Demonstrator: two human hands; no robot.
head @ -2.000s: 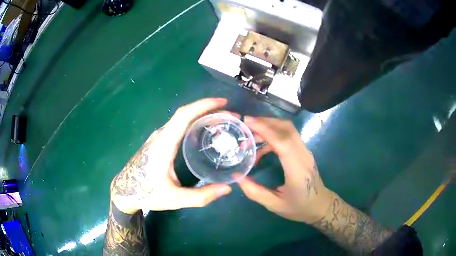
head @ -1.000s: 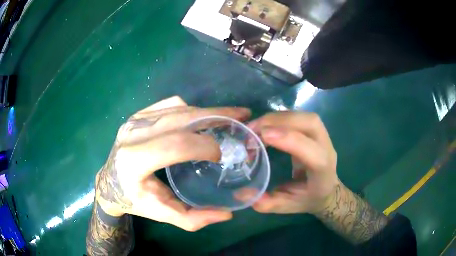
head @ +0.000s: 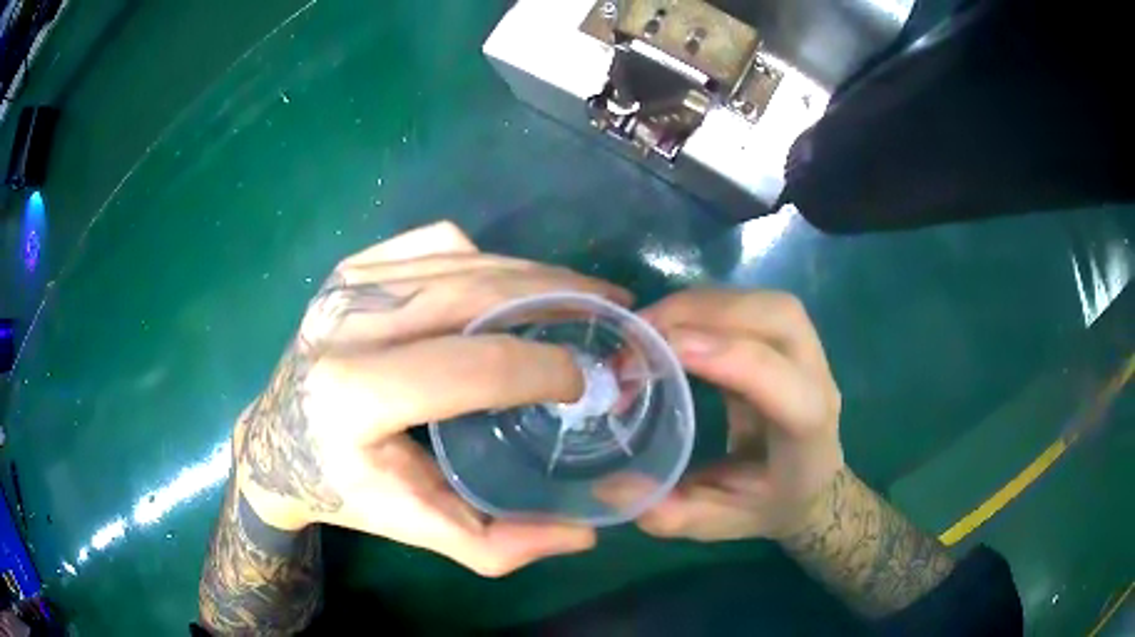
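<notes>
A clear plastic cup (head: 566,479) is held above the green surface, its round opening towards me. It has radial ribs and a small white piece (head: 595,392) at its centre. My left hand (head: 386,386) holds the cup from the left; one finger reaches inside and its tip touches the white piece. My right hand (head: 766,417) holds the cup's right side with thumb and fingers. The fingertips behind the wall show blurred through the plastic.
The silver-white screw feeder (head: 548,62) with its brass-coloured block stands beyond the cup. A large black driver body (head: 971,118) hangs at upper right. A black cylinder with a blue light (head: 34,147) lies at far left. A yellow line (head: 1021,483) crosses the lower right.
One finger of my left hand has gone into the cup since the first frame. The cup is now tilted and a little further right. The feeder has shifted in view.
</notes>
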